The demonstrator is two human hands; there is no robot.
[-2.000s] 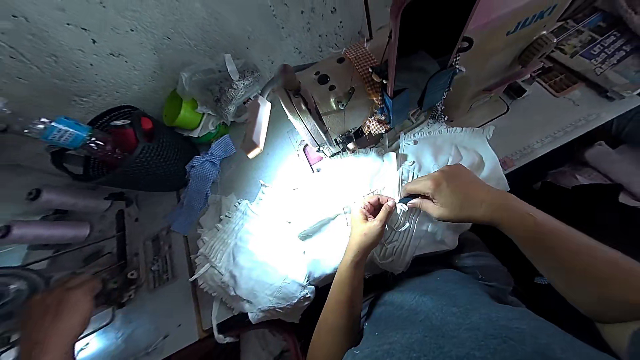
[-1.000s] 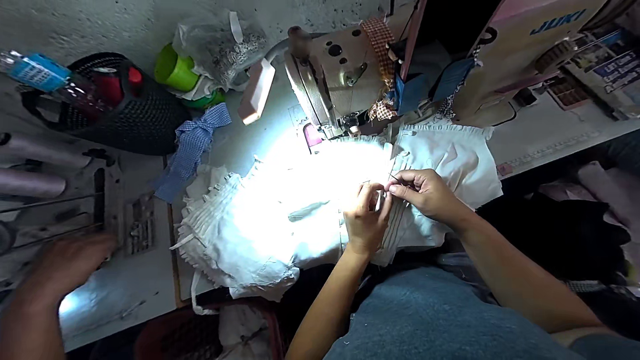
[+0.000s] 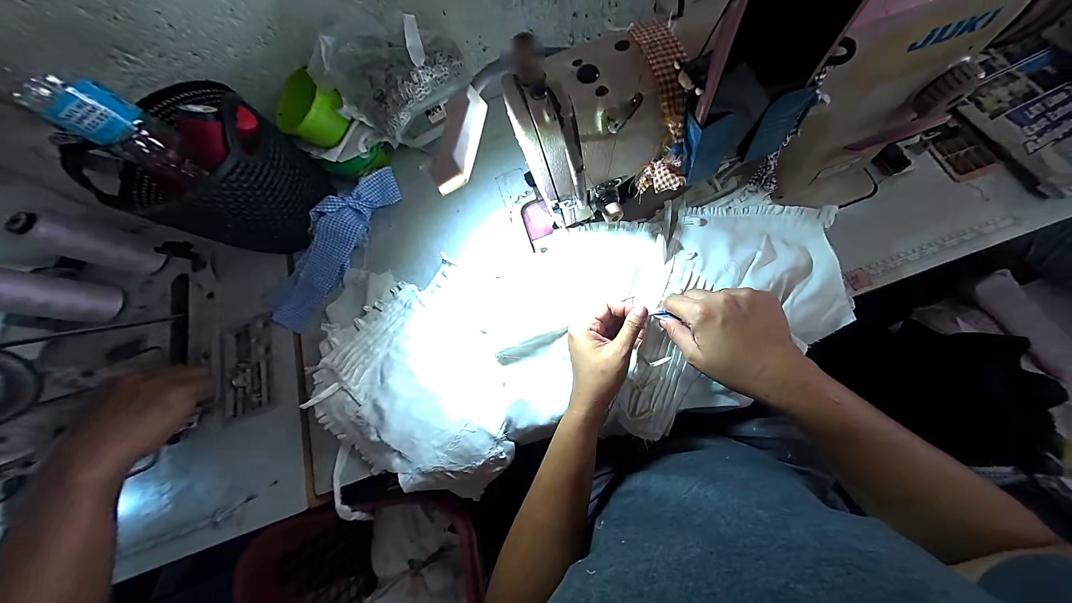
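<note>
White gathered fabric (image 3: 762, 260) with ruffled edges and rows of narrow pleats spreads over the sewing table, partly washed out by bright light. Above its front part, my left hand (image 3: 605, 343) pinches something thin between thumb and forefinger, too small to tell, perhaps thread or a fabric edge. Close on its right, my right hand (image 3: 729, 335) is closed on a small blue tool (image 3: 664, 316), whose kind I cannot tell. Behind both hands stands the head of an industrial sewing machine (image 3: 586, 126), its presser foot near the fabric's back edge.
A black woven basket (image 3: 251, 193) with a plastic bottle (image 3: 100, 117), a green cup (image 3: 311, 109) and a blue gingham strip (image 3: 335, 243) lie at the left back. A co-worker's hand (image 3: 151, 410) is at the far left beside thread cones (image 3: 84, 243). A red basket (image 3: 465, 536) stands below the table.
My right hand has turned, and the blue tool shows at its fingertips; it also showed two seconds ago. The co-worker's hand has moved. The view has shifted slightly.
</note>
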